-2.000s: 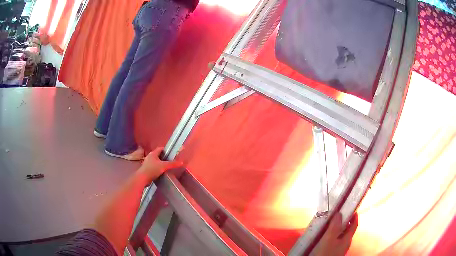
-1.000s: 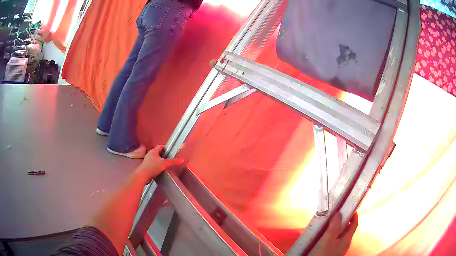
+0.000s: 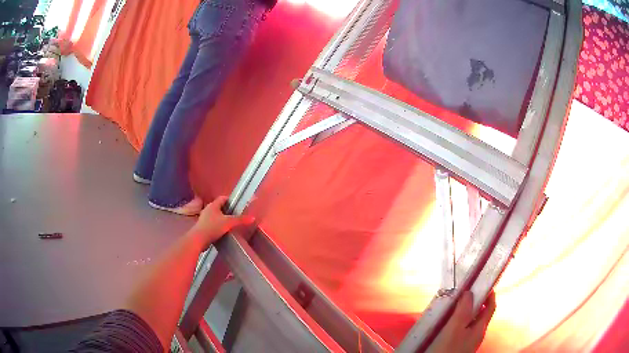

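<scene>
A silver aluminium stepladder (image 3: 414,138) stands tilted across the view, with a wide ridged tread and thin diagonal braces. My left hand (image 3: 219,224) is closed around its left side rail, just above a lower tread. My right hand (image 3: 465,327) is around the right side rail at the bottom of the view, partly cut off by the edge and partly hidden by the rail. A large orange-red curtain (image 3: 331,186) hangs behind the ladder, glowing yellow-white at the right.
A person in blue jeans (image 3: 200,89) stands on the grey worktable (image 3: 69,165) at the left. A small dark tool (image 3: 50,236) lies on the tabletop. A dark grey panel (image 3: 462,55) shows through the upper ladder. Pink-red patterned fabric (image 3: 605,65) hangs upper right.
Both hands keep their places on the ladder. The view has shifted very slightly. The person on the table has barely moved.
</scene>
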